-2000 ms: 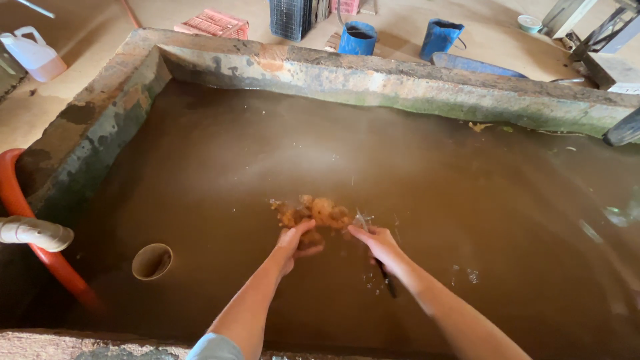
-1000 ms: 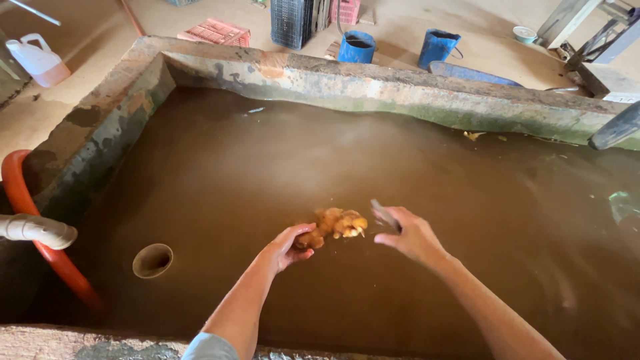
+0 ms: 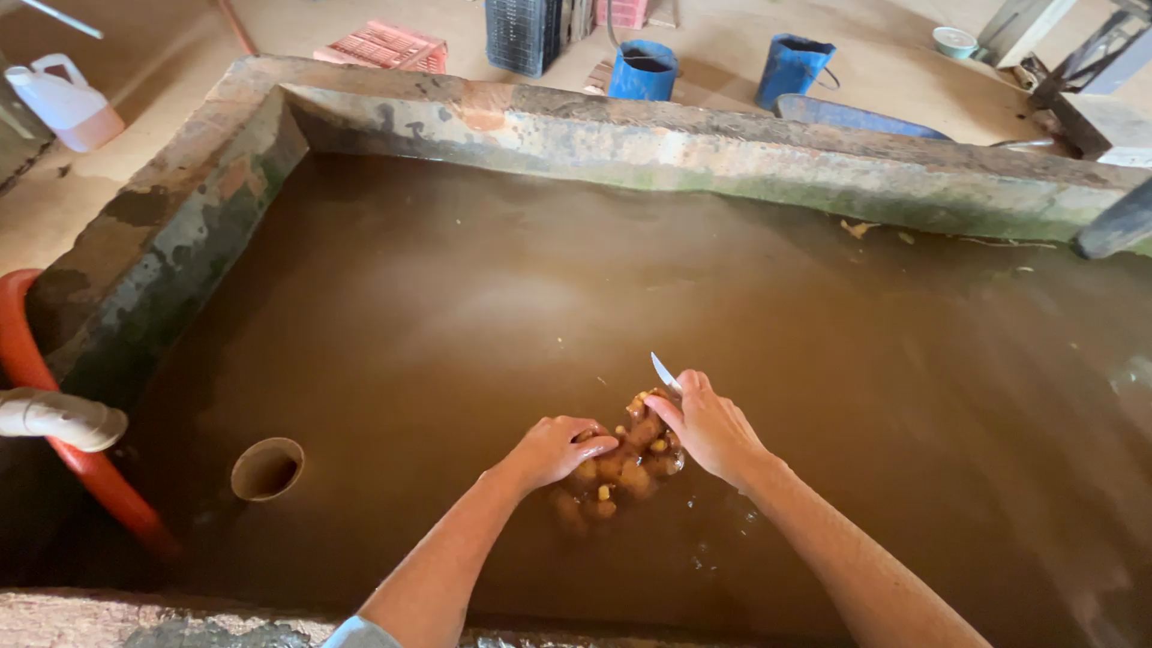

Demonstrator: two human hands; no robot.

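Observation:
A knobbly, orange-brown clump of rhizomes (image 3: 634,463) lies partly under the muddy water of a concrete tank. My left hand (image 3: 562,450) grips its left side, thumb over the top. At the clump's upper right is my right hand (image 3: 711,421), closed around a small knife (image 3: 664,371) whose blade points up and to the left; its handle is hidden in the fingers. The right thumb touches the clump's upper edge. The lower part of the clump fades into the brown water.
The tank's concrete wall (image 3: 612,135) runs along the far and left sides. A pipe opening (image 3: 267,469), a white pipe elbow (image 3: 67,418) and an orange hose (image 3: 99,472) are at the left. Blue buckets (image 3: 643,76) and a red crate (image 3: 387,47) stand beyond.
A second ago my right hand was apart from the clump; now it touches it. The clump, raised and compact then, now sits partly underwater and turned.

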